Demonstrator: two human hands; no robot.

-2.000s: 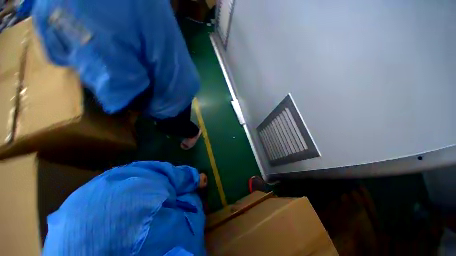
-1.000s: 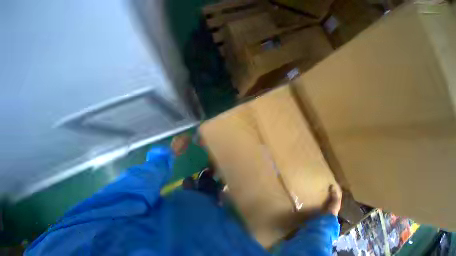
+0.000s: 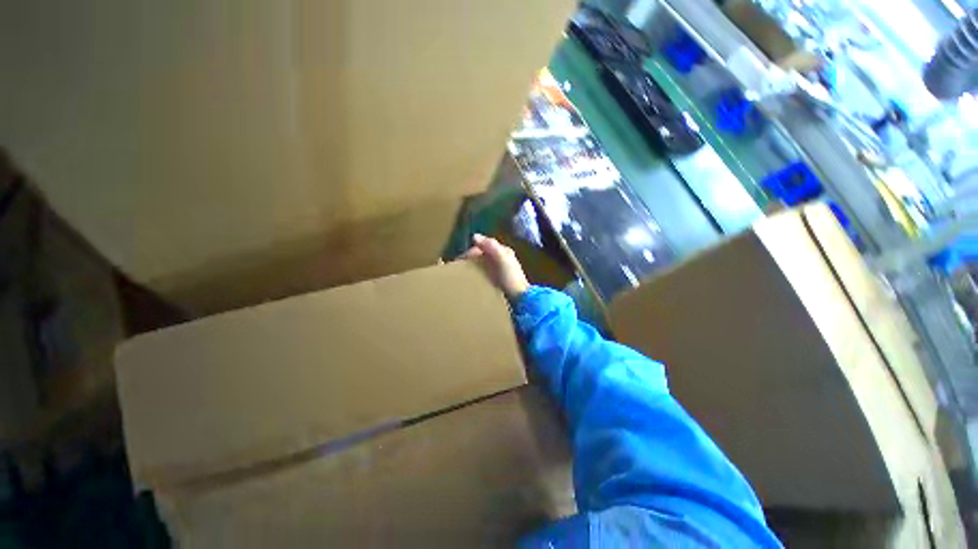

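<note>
A plain brown carton (image 3: 322, 370) with a taped seam lies low in front of me. My right hand (image 3: 499, 266), bare below a blue sleeve, is at its far right corner, with the fingers bent over the edge. The palm side is hidden. My left hand is not in view. A much larger brown carton (image 3: 247, 129) stands just beyond and fills the upper left.
Another carton (image 3: 751, 365) stands to the right of my arm. Behind it are a green workbench (image 3: 622, 118) with black trays (image 3: 649, 102), blue bins (image 3: 791, 182) and a printed sheet (image 3: 584, 188). A dark brown carton (image 3: 75, 311) is at the left.
The view has swung right, from the pale wall to the workbench. My left hand has gone out of view. My right hand remains at the carton's edge.
</note>
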